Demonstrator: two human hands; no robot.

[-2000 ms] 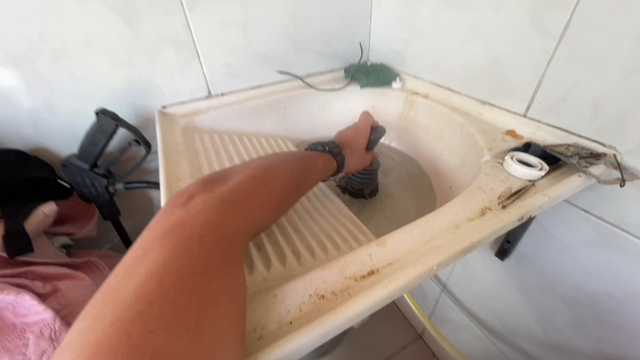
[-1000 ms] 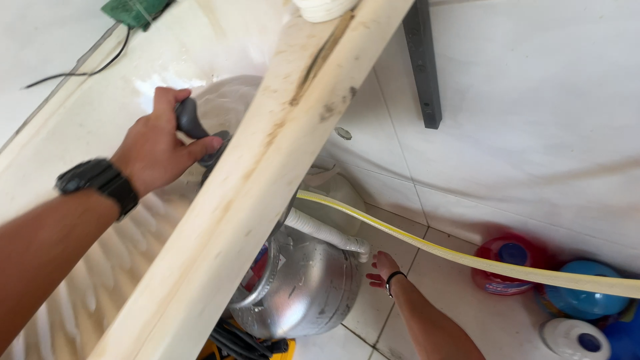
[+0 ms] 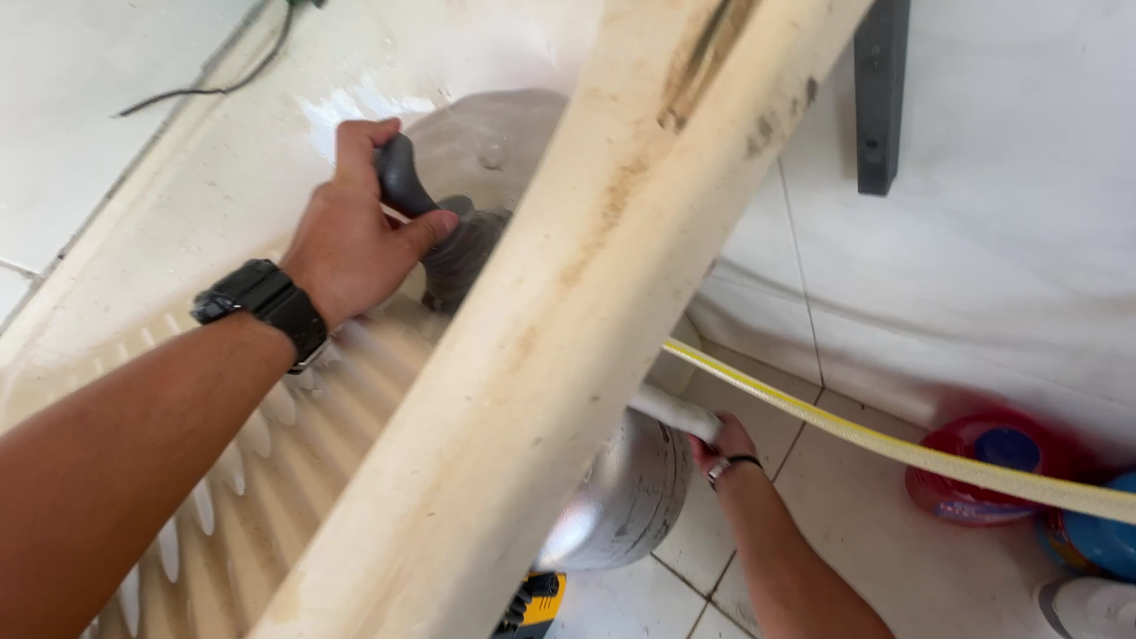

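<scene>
My left hand (image 3: 355,222), with a black watch at the wrist, grips the dark handle of a bellows plunger (image 3: 461,244) inside the laundry sink (image 3: 532,293). Murky water (image 3: 488,133) lies around the plunger, whose lower part is hidden by the sink's front rim. Below the sink, my right hand (image 3: 723,444) is closed around the end of a white drain pipe (image 3: 674,413); its fingers are partly hidden. The pipe's upper part is out of sight behind the rim, above a silver metal tank (image 3: 621,497).
A yellow-striped hose (image 3: 887,439) crosses in front of the right wall. A black metal bracket (image 3: 879,106) is above it. A red container (image 3: 985,470) and blue container (image 3: 1100,532) stand at the right. A yellow and black object (image 3: 537,603) lies beside the tank.
My right hand, open near the pipe's end one second ago, has taken hold of it. My left hand stays on the plunger. The view has tilted and moved closer since two seconds ago.
</scene>
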